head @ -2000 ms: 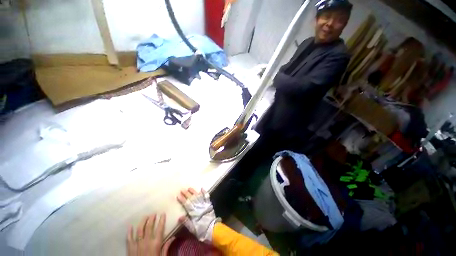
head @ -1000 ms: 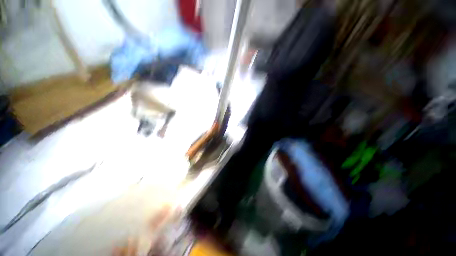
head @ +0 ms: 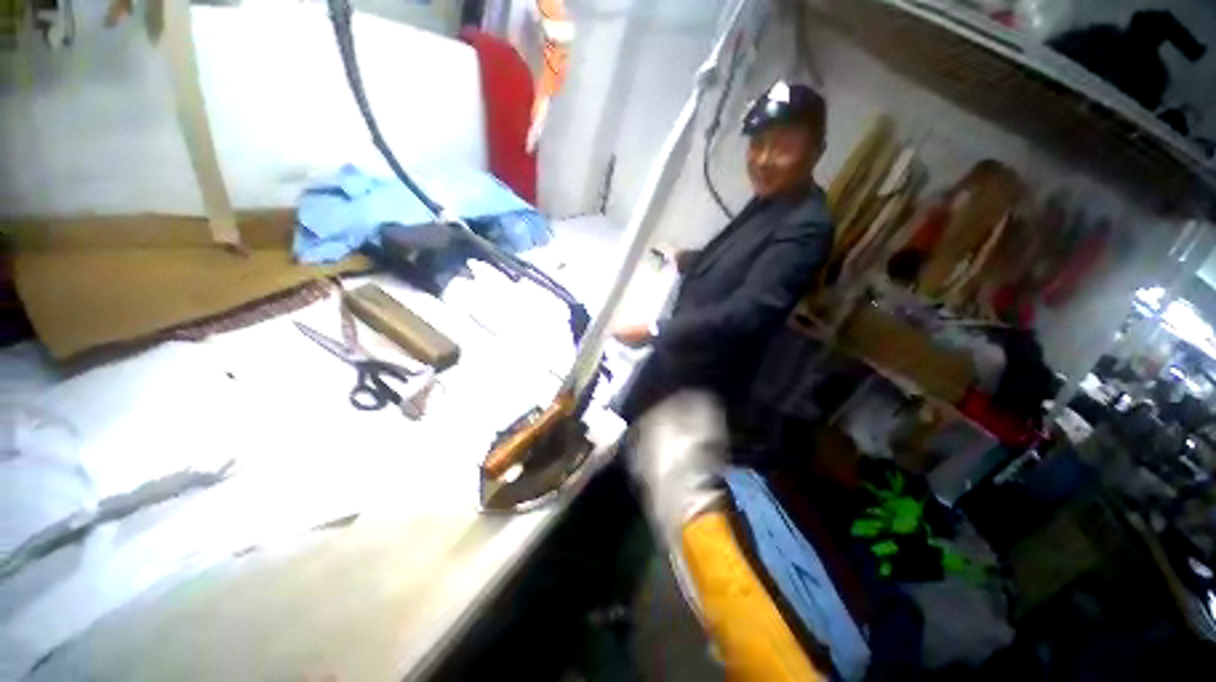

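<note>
My right hand (head: 680,456), in a white glove with a yellow sleeve behind it, is raised beyond the table edge, right of the iron. It is blurred, so its fingers and any held thing cannot be made out. It is apart from the iron. My left hand is out of the picture. The steam iron (head: 536,462) rests on the table near its right edge, its orange-brown handle up and a pale diagonal bar (head: 654,200) rising behind it. White fabric pieces (head: 147,513) lie at the left of the table (head: 374,566).
Shears (head: 363,372) and a brown block (head: 400,324) lie mid-table. Tan board (head: 147,287) and blue cloth (head: 360,213) are at the back. A person (head: 747,280) in a dark jacket stands behind the table's right side. A bin with blue cloth (head: 800,566) is below my arm.
My right hand has lifted off the table edge and moved right and up. My left hand has left the picture. The view has shifted, and the other person's hands now show by the table.
</note>
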